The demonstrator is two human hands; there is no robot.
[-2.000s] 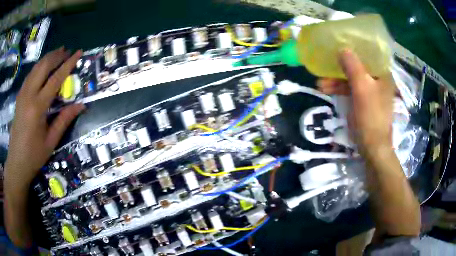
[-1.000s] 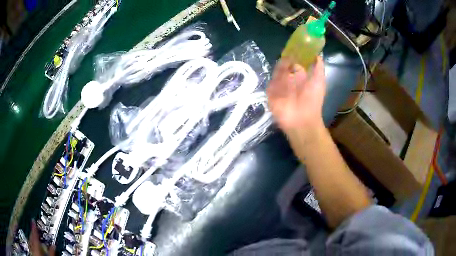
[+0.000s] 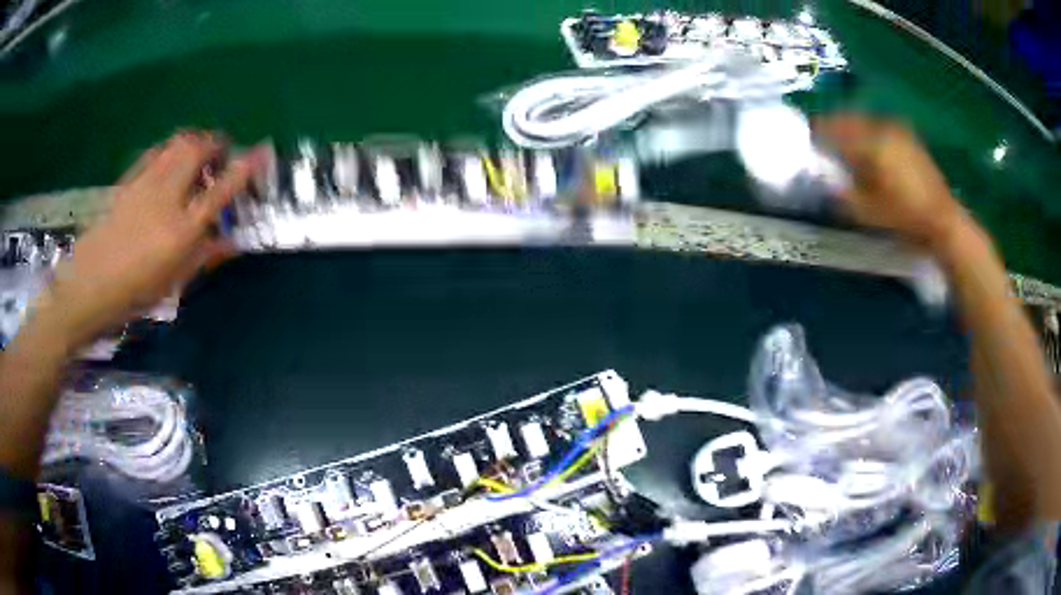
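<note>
My left hand (image 3: 169,227) holds the left end of a power strip assembly (image 3: 431,224), raised along the speckled edging. The strip is motion-blurred, with white blocks, a yellow block and a yellow wire showing. My right hand (image 3: 890,174) is blurred and grips a white plug (image 3: 777,149) with its bagged cord, right of the strip. Another power strip assembly (image 3: 384,494) lies on the bench in front of me, with part of one more below it, cut off by the frame's bottom edge. The squeeze bottle is not in view.
A further strip (image 3: 710,41) with a coiled white cord (image 3: 582,107) lies on the green belt (image 3: 291,70) beyond the speckled edging (image 3: 756,233). Bagged cords (image 3: 861,477) and a patterned plug (image 3: 727,470) lie at right. Another coiled cord (image 3: 116,430) lies at left.
The bottle has left my right hand, which now grips the plug. The farthest strip has moved away from the others to the edging. The view has swung back to the strips.
</note>
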